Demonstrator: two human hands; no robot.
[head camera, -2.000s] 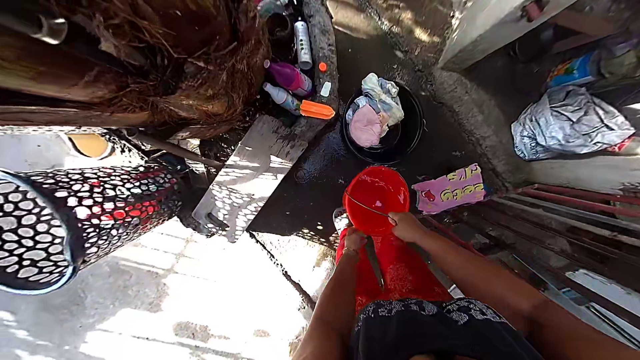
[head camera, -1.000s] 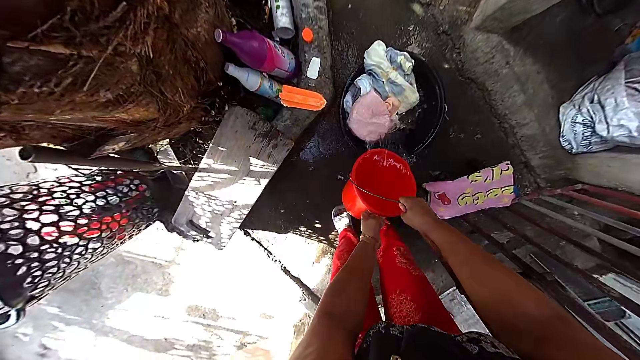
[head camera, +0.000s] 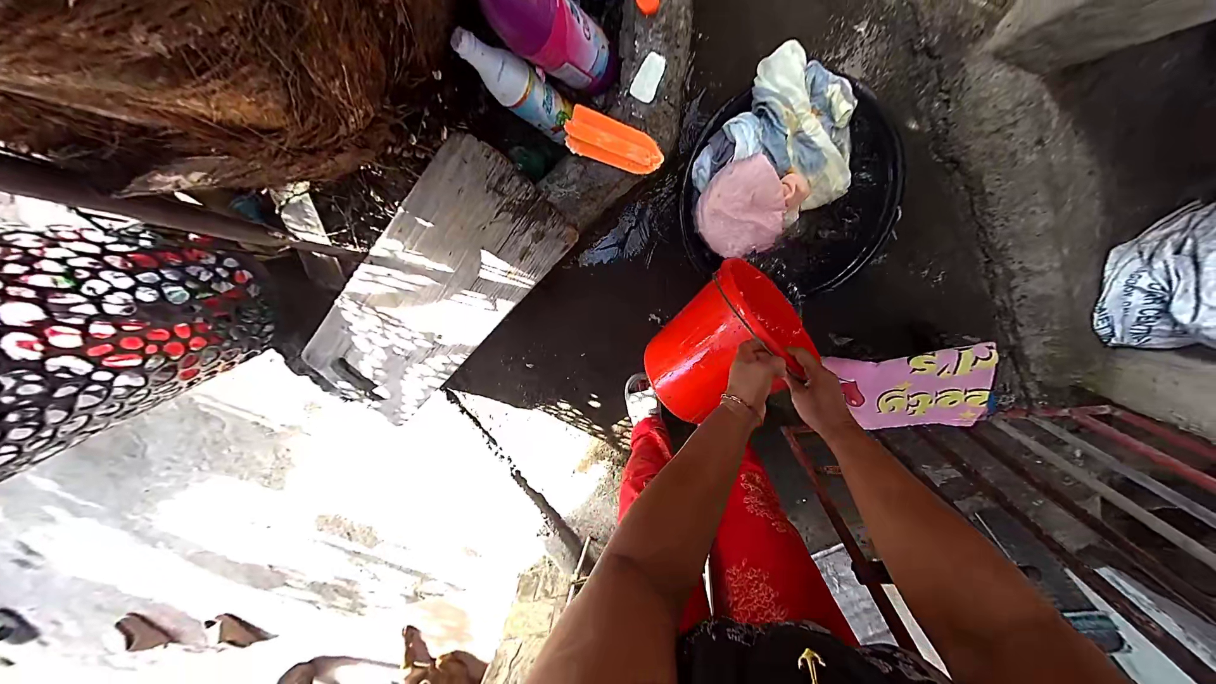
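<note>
A red plastic bucket (head camera: 693, 351) is tilted, its mouth turned toward the right, beside a round black basin (head camera: 888, 218). At the bucket's rim, my left hand (head camera: 755, 380) has its fingers closed, with a bracelet on the wrist. My right hand (head camera: 817, 389) grips the rim and handle area just to the right of it. Wet laundry lies in the basin: a pink cloth (head camera: 741, 204) and a pale yellow and blue cloth (head camera: 807, 123). The inside of the bucket is mostly hidden from view.
A wooden board (head camera: 456, 237) lies left of the basin. Near it are an orange plastic brush (head camera: 613, 140), a white spray-type bottle (head camera: 513, 81) and a purple bottle (head camera: 556, 38). A pink printed sheet (head camera: 921, 385) and a rusty metal rack (head camera: 1026, 465) are at right.
The bucket has tipped over; its mouth faced up toward the camera before and now turns right, near the basin. The view has moved closer. Both hands stay at the rim.
</note>
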